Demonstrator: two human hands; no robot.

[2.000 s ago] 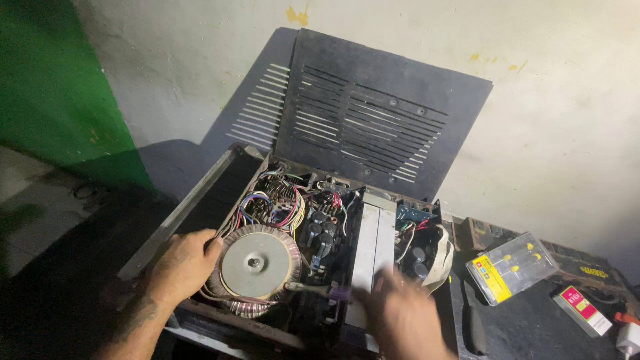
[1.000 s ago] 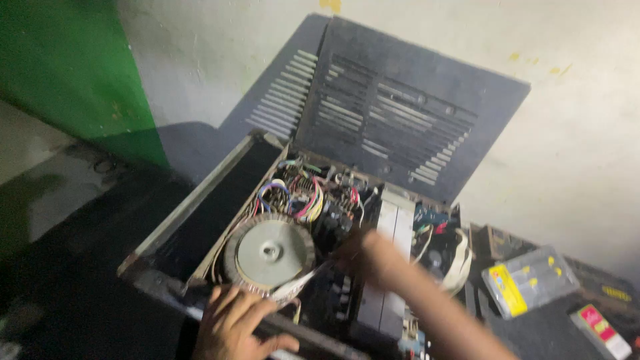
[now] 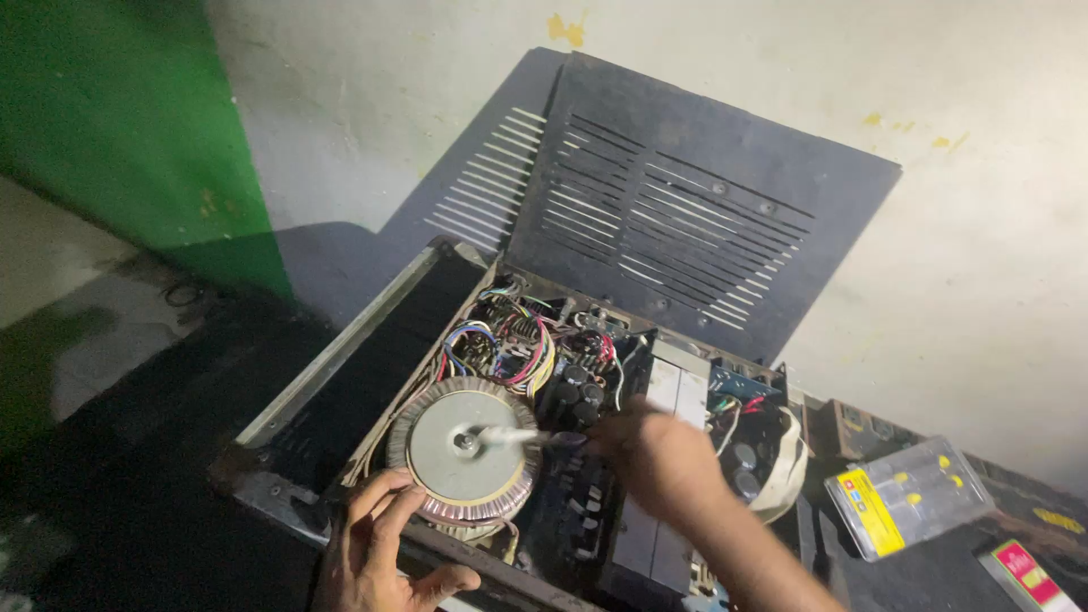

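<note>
An opened amplifier chassis (image 3: 476, 557) holds a toroidal transformer (image 3: 463, 446) with a round grey top plate, bundled coloured wires (image 3: 531, 344), black capacitors (image 3: 580, 395) and a long metal heat sink (image 3: 659, 510). My left hand (image 3: 378, 544) rests at the chassis's front edge, its fingertips against the transformer's lower left rim, holding nothing. My right hand (image 3: 650, 450), blurred, is over the capacitors and heat sink. It grips a small brush (image 3: 518, 436), also blurred, whose pale end reaches over the transformer's plate near the centre bolt.
A slotted black metal cover (image 3: 680, 212) leans on the wall behind the chassis. To the right lie a clear plastic case (image 3: 909, 497) with a yellow label and a red-and-white box (image 3: 1024, 578), beside a dark, worn unit (image 3: 858, 429). A ribbon cable (image 3: 790, 476) loops up at the chassis's right.
My left hand has shifted from the transformer's left side to the chassis's front edge. The brush in my right hand now points across the transformer's top plate.
</note>
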